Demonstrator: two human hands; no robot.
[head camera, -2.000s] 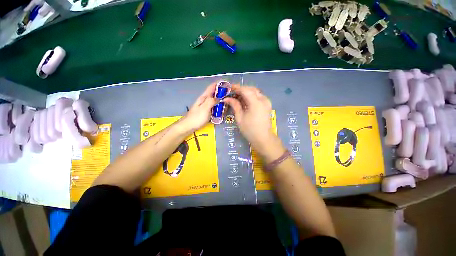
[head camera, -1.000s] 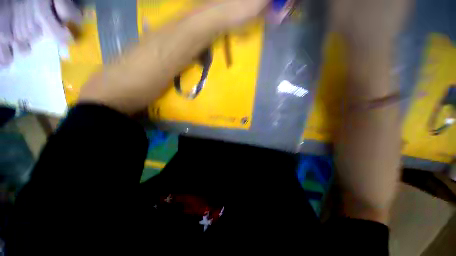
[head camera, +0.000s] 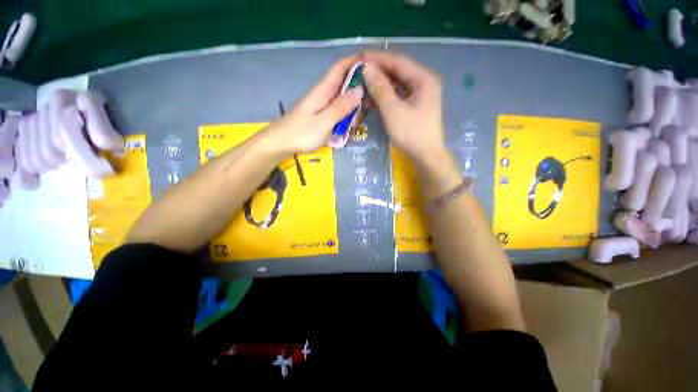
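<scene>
My left hand (head camera: 312, 115) holds a pale pink plastic housing (head camera: 338, 142) above the grey and yellow printed sheet, its hollow side showing. A bright blue battery (head camera: 346, 122) lies in the lower part of the housing. A green circuit board (head camera: 357, 79) shows in the upper part. My right hand (head camera: 406, 99) has its fingers at the housing's upper end, over the board. Whether its fingertips grip the board or the shell is hidden.
Pink housings are stacked on a white sheet (head camera: 46, 222) at left and heaped (head camera: 657, 172) at right. The green belt (head camera: 252, 21) beyond holds beige parts (head camera: 542, 17) and a filled housing (head camera: 18, 40). A cardboard carton (head camera: 562, 325) stands lower right.
The view swung down and came back, now lower than at first. The housing in my left hand is more tilted. The green board now shows at its upper end, where blue showed before.
</scene>
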